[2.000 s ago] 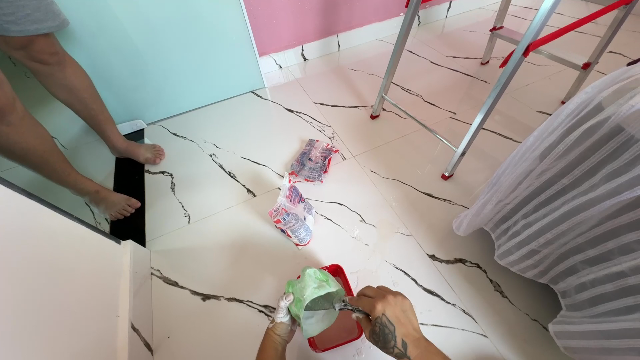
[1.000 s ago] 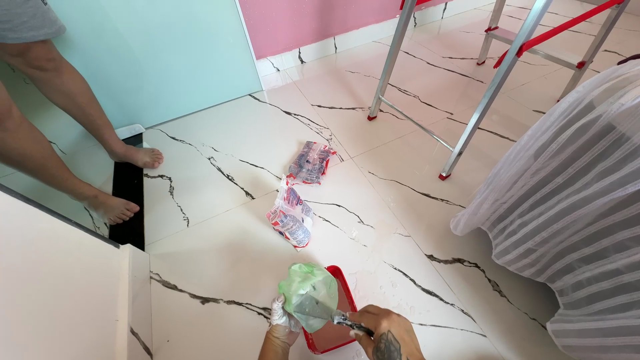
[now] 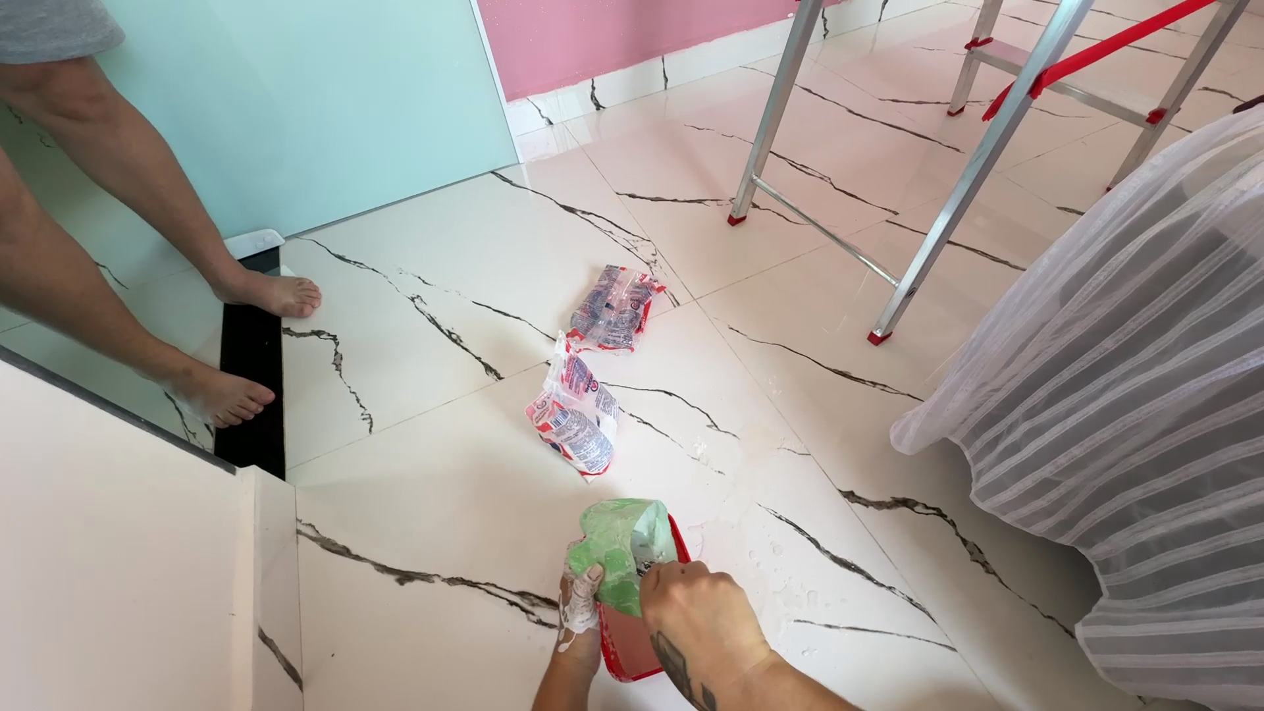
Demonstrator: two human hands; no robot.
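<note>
My left hand (image 3: 581,604), smeared with white paste, grips a soft green container (image 3: 607,563) from its left side. The container is tilted, its pale inside facing right. My right hand (image 3: 699,612) is closed around a tool whose handle is mostly covered by the fingers; its working end is inside the container and largely hidden. Below both hands a red plastic tray (image 3: 617,673) lies on the tiled floor, partly covered by the right hand and the container. Ahead of them are two crumpled printed plastic packets, a nearer one (image 3: 578,425) and a farther one (image 3: 614,308).
Another person's bare feet (image 3: 269,292) are at the left, by a black strip (image 3: 252,375). An aluminium stepladder (image 3: 963,188) with red feet stands at the upper right. A sheer white curtain (image 3: 1126,434) hangs at the right. A pale wall edge (image 3: 259,592) is at lower left.
One second ago a metal blade showed at the container's mouth; now it is mostly hidden inside. My right hand has moved up, closer to the container, which has tipped to face right.
</note>
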